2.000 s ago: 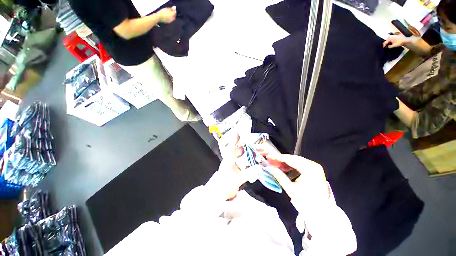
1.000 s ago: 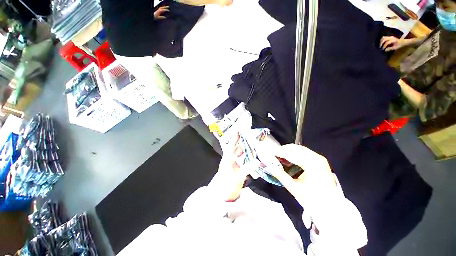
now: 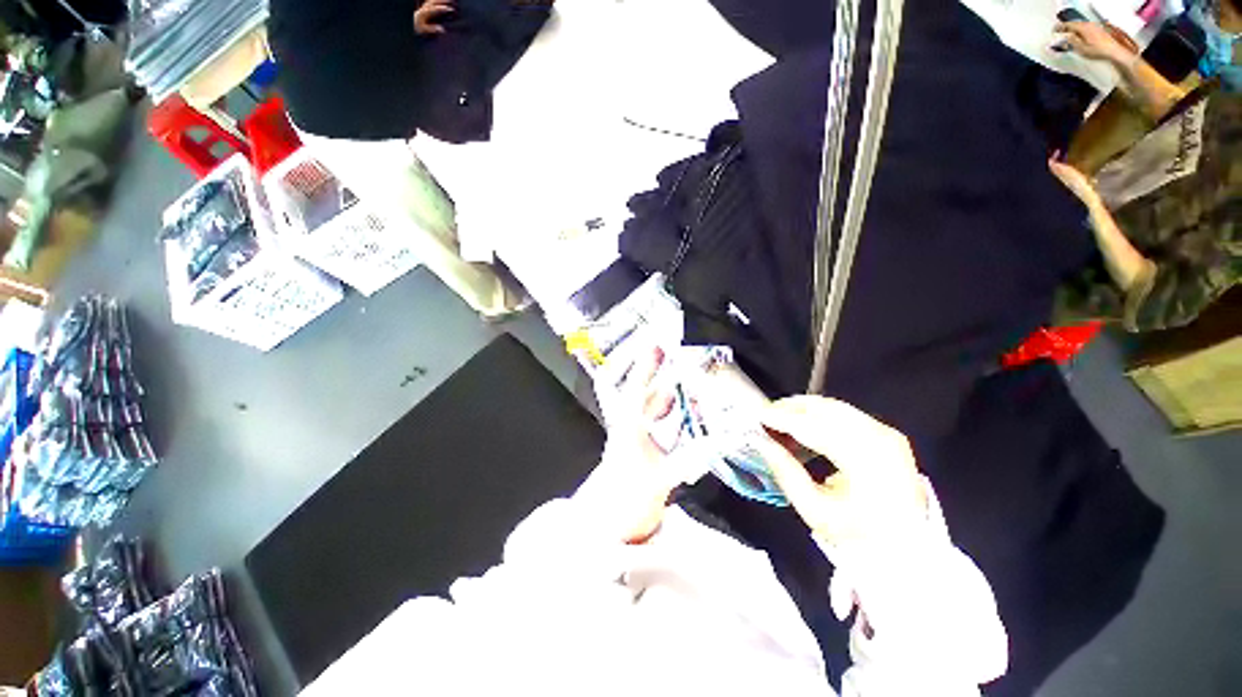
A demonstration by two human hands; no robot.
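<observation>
A small white and blue bundle of what look like tags or labels point(image 3: 711, 425) is between my two hands. My left hand point(image 3: 640, 443) grips its left side, overexposed. My right hand point(image 3: 838, 470) holds its right side with thumb and fingers. White papers with a yellow bit point(image 3: 624, 327) lie at the table corner just beyond my left hand. A wide pile of dark cloth point(image 3: 940, 232) lies beyond and to the right, hanging over the table edge. Glare hides the exact finger contacts.
Pale paired cords point(image 3: 847, 204) cross in front of the pile. A flat black rectangle point(image 3: 422, 504) is at lower left. Crates point(image 3: 252, 293), a red stool point(image 3: 198, 134) and stacked polybags point(image 3: 93, 409) are at left. A person in black is at top left, one in camouflage at right.
The bundle has shifted and spread between my fingers, showing more white and less blue. The person in camouflage has moved a hand to a dark object on the far table.
</observation>
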